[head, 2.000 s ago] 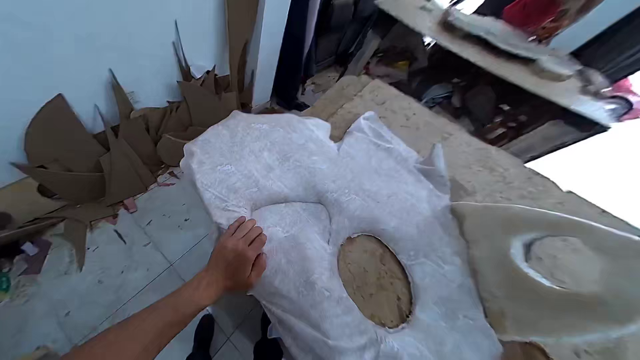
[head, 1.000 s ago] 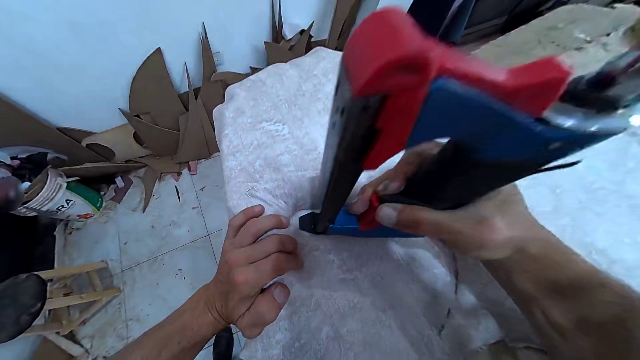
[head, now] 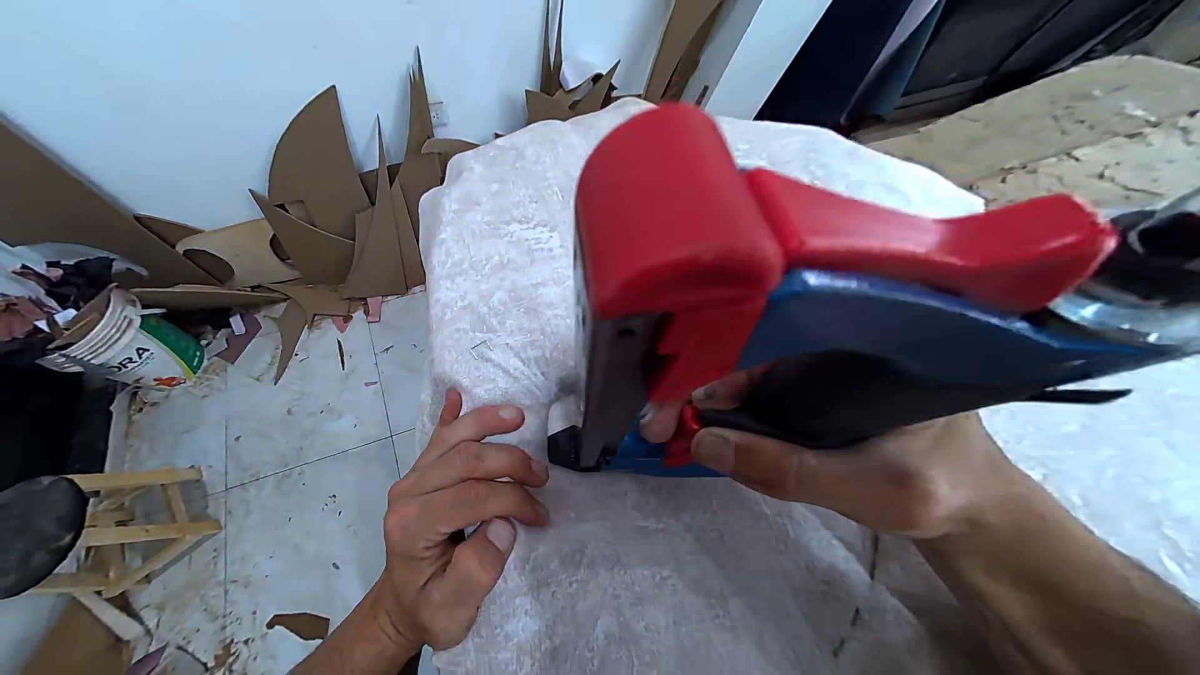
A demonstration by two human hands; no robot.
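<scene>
A pale, velvety fabric (head: 506,281) covers a large curved padded piece in the middle of the view. My right hand (head: 825,469) grips a red and blue pneumatic staple gun (head: 844,309), a finger near its red trigger. The gun's dark nose is at a crease in the fabric, just right of my left fingertips. My left hand (head: 469,516) lies on the fabric's left edge, its fingers bent over the cloth and the thumb pressed on it. Part of the right hand's fingers is hidden behind the gun.
Brown board offcuts (head: 319,178) lean against the white wall. A white and green bucket (head: 141,342) stands at the left, above a wooden stool frame (head: 141,534). Scraps litter the tiled floor (head: 309,412). A worn board surface (head: 1069,122) lies at the upper right.
The staple gun came into view in my right hand between the first frame and the second. My left hand has stayed at the fabric's edge. The view has shifted.
</scene>
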